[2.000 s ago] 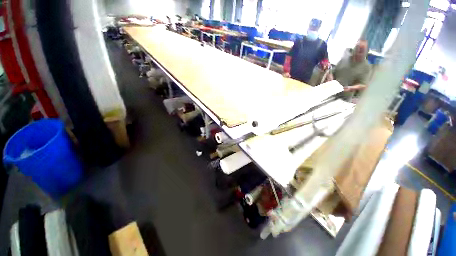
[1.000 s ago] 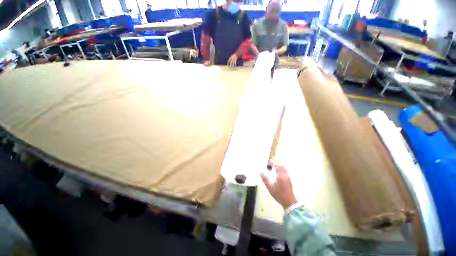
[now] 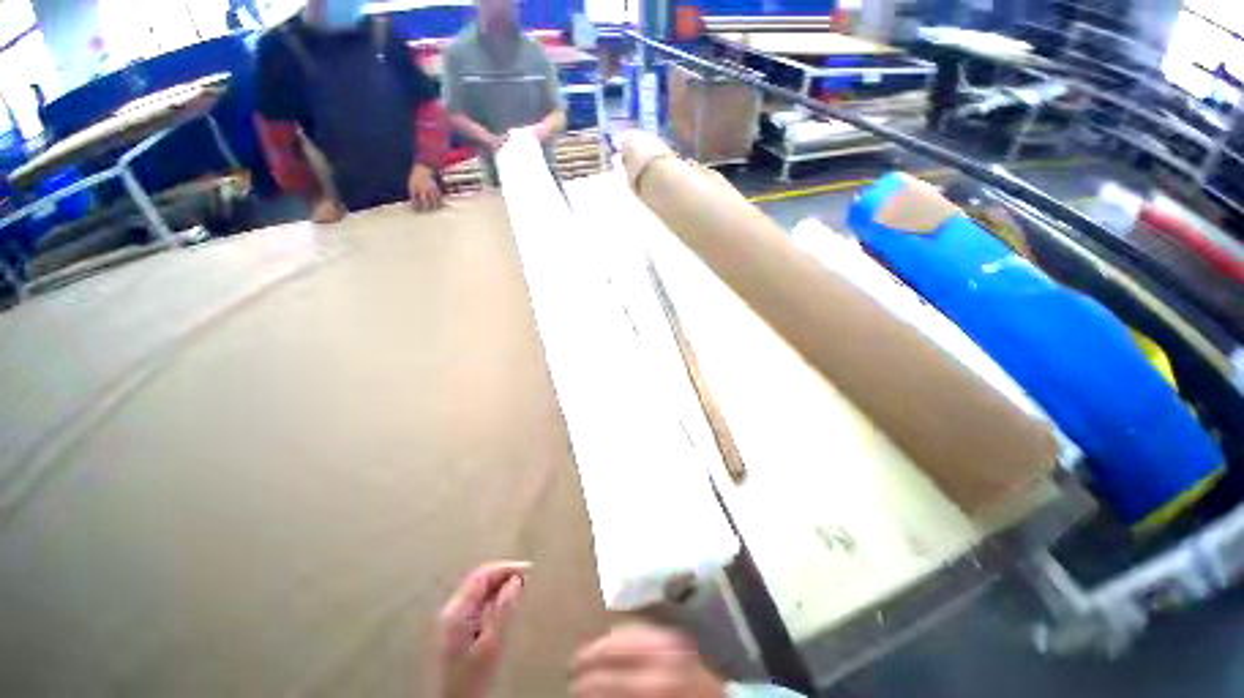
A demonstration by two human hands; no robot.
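A white fabric roll (image 3: 600,396) lies across the table along the edge of the tan fabric lay (image 3: 300,436). Its near end, with a dark core hole, is just above my right hand. My left hand (image 3: 478,627) is over the tan cloth left of the roll's near end, fingers partly curled, apart from the roll. My right hand (image 3: 648,660) is blurred at the roll's near end; whether it touches the roll or holds anything is unclear. A wooden stick (image 3: 703,389) lies right of the roll.
A tan fabric roll (image 3: 846,327) lies on the table's right part. Beyond it is a blue-wrapped roll (image 3: 1037,341). Two people stand across the table; one (image 3: 498,82) has hands at the white roll's far end, the other (image 3: 355,116) has hands at the cloth edge.
The view has turned right and moved closer to the white roll. My left hand has come into view. My right hand has moved from beside the roll to its near end.
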